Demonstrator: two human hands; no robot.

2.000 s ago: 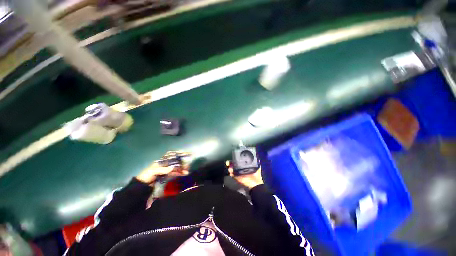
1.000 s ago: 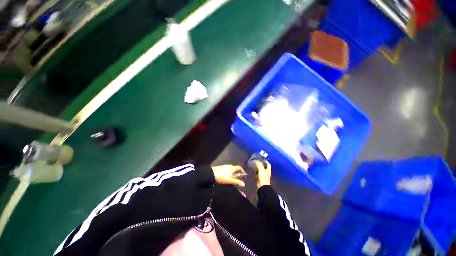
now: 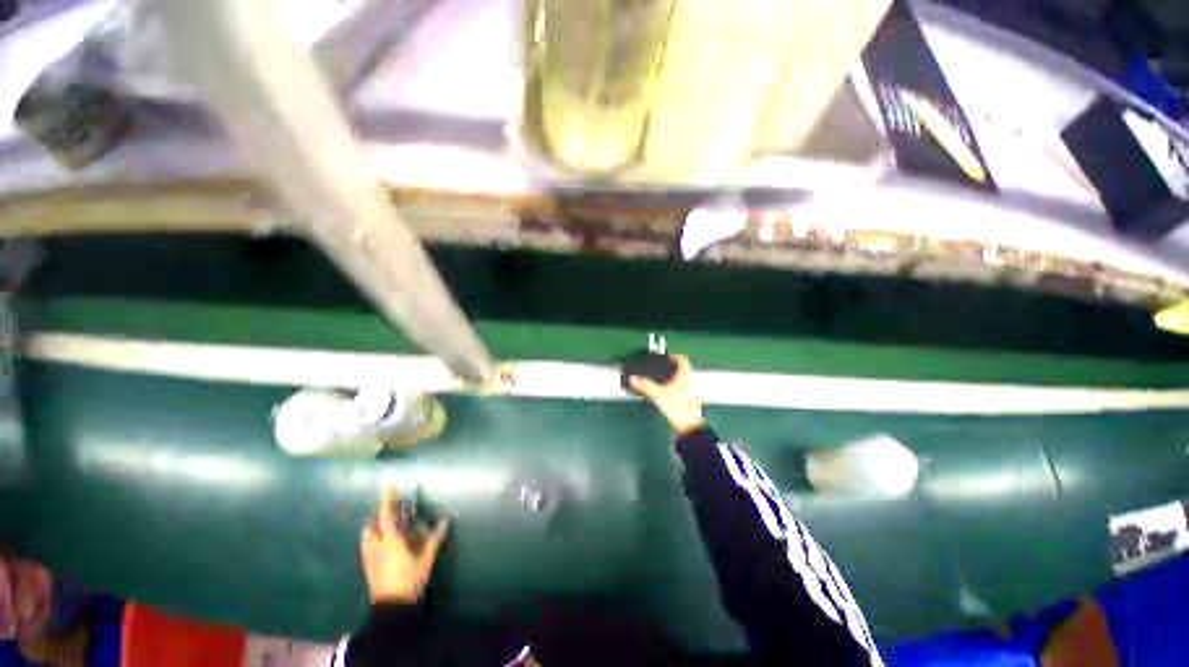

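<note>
My right hand [image 3: 672,395] is stretched forward and grips a black housing [image 3: 648,368] over the pale rail, with its small silver prong pointing up. My left hand [image 3: 399,554] is low at the left over the green bench, fingers curled around another dark housing [image 3: 417,516], which is blurred and partly covered by the fingers. A further dark unit [image 3: 535,495] with a small silver part sits on the bench between my hands, blurred and hard to make out.
Solvent bottles [image 3: 355,422] lie by the metal post [image 3: 378,248]. A white squeeze bottle [image 3: 863,467] lies at right, a printed label card [image 3: 1150,536] far right. Beyond the dark green belt, a shelf [image 3: 456,143] holds large yellowish bottles [image 3: 593,91]. A red bin [image 3: 180,638] shows bottom left.
The view has swung from the blue bin back to the bench and shelf. My hands, close together before, are now apart: the right reaches forward to the rail with a housing, the left is over the bench.
</note>
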